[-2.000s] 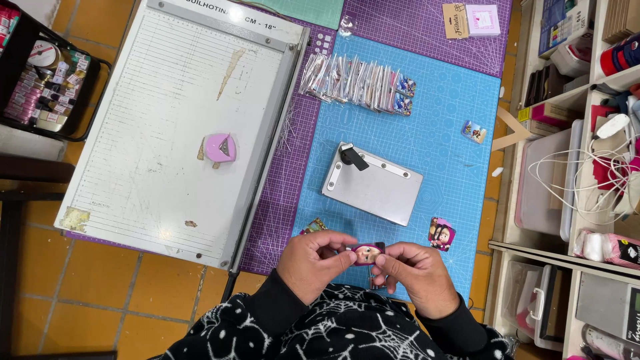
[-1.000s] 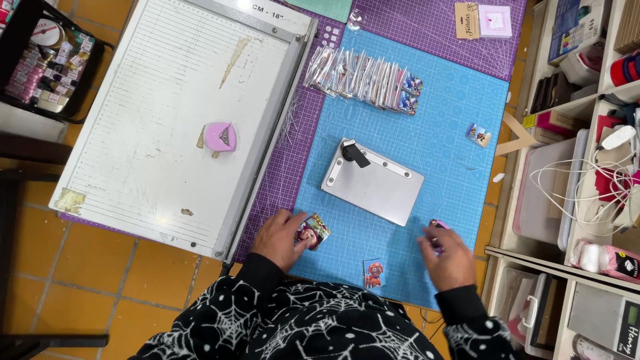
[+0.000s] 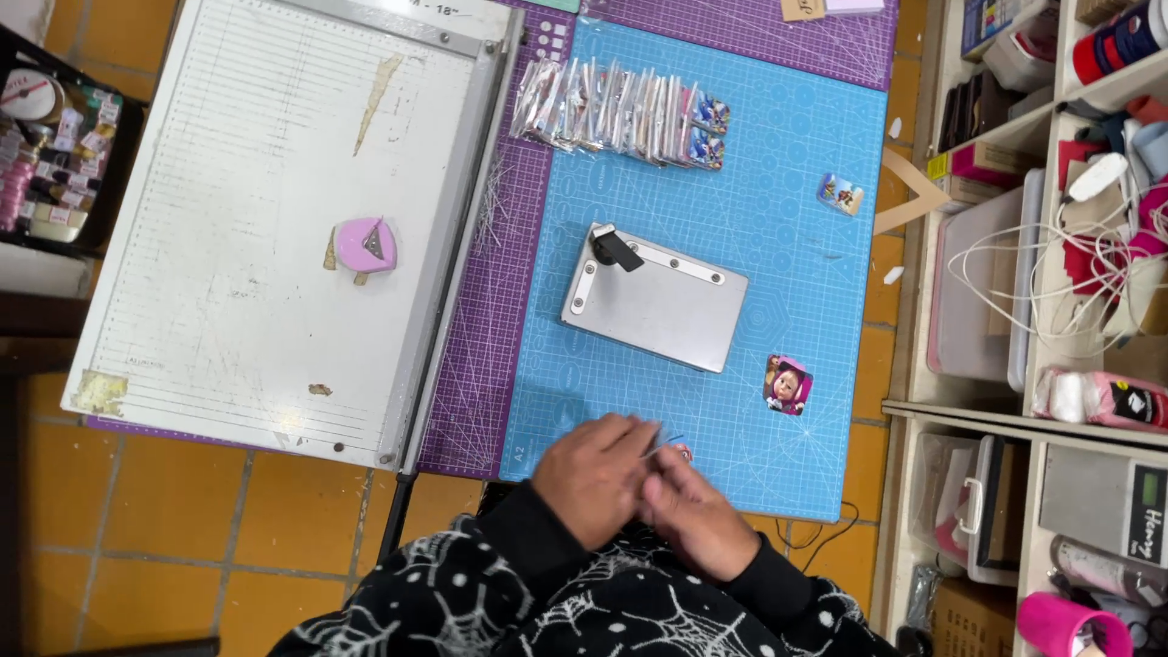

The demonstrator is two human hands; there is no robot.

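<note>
My left hand (image 3: 598,476) and my right hand (image 3: 698,520) meet near the front edge of the blue cutting mat (image 3: 803,474). Between the fingers is something thin, seen edge-on and blurred, probably printed cards. Just behind the fingers a small printed card (image 3: 683,452) lies mostly hidden. To the right lies a printed card with a cartoon girl (image 3: 787,385). A grey metal corner cutter with a black lever (image 3: 657,301) rests beyond my hands. Further back stands a row of cards in clear sleeves (image 3: 620,114). Another small card (image 3: 839,194) is at the mat's right side.
A large white guillotine trimmer (image 3: 265,301) covers the left, with a pink corner punch (image 3: 367,245) on it. A purple mat (image 3: 474,356) lies under the blue one. Shelves with boxes and a white cable (image 3: 985,265) stand on the right, and a black case (image 3: 64,155) at far left.
My hands, apart over the mat one second ago, have come together near its front edge. The card that was under my left hand has left that spot. The cartoon girl card at right is uncovered.
</note>
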